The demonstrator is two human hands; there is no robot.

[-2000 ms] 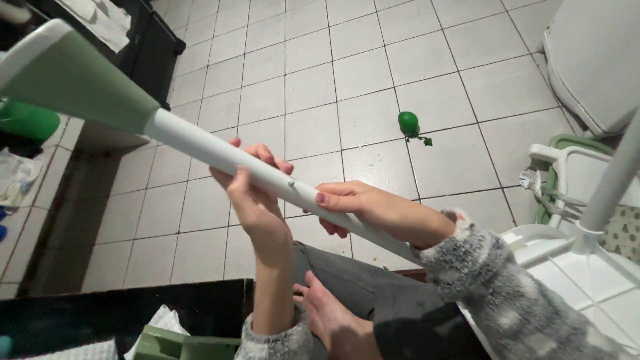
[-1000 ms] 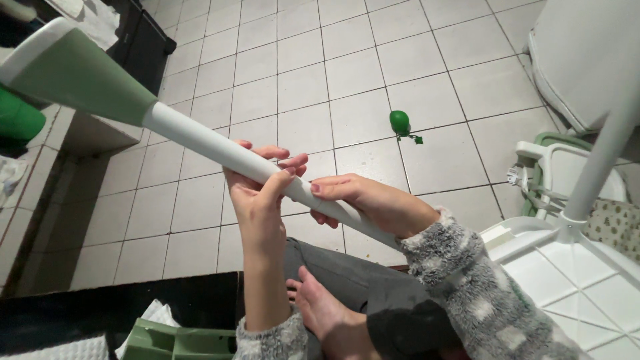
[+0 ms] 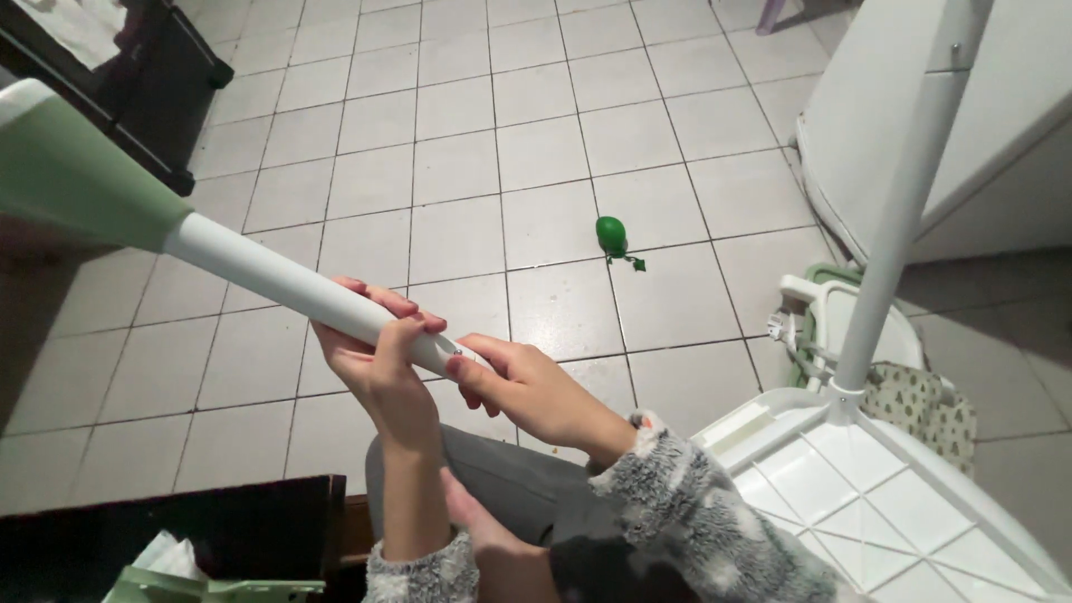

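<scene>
A white tubular leg (image 3: 276, 272) with a flared green end piece (image 3: 75, 167) slants from upper left down toward my lap. My left hand (image 3: 381, 360) wraps around its lower part from below, thumb on top. Just beyond, my right hand (image 3: 511, 377) grips the tube, its thumb beside a small metal button (image 3: 458, 353). My right hand and sleeve hide the tube's lower end. At the right, a white ribbed plastic base (image 3: 904, 511) lies with another white leg (image 3: 896, 218) rising from it.
A green deflated-looking balloon (image 3: 611, 236) lies on the tiled floor (image 3: 544, 310). White and green plastic parts (image 3: 871, 318) and a patterned cloth (image 3: 913, 410) are behind the base. Black furniture (image 3: 134, 84) stands upper left, a large white appliance (image 3: 879, 109) upper right. A green plastic part (image 3: 218, 590) is lower left.
Both hands stay on the tube. The small metal button, hidden by my fingers one second ago, shows beside my right thumb. The view has shifted somewhat.
</scene>
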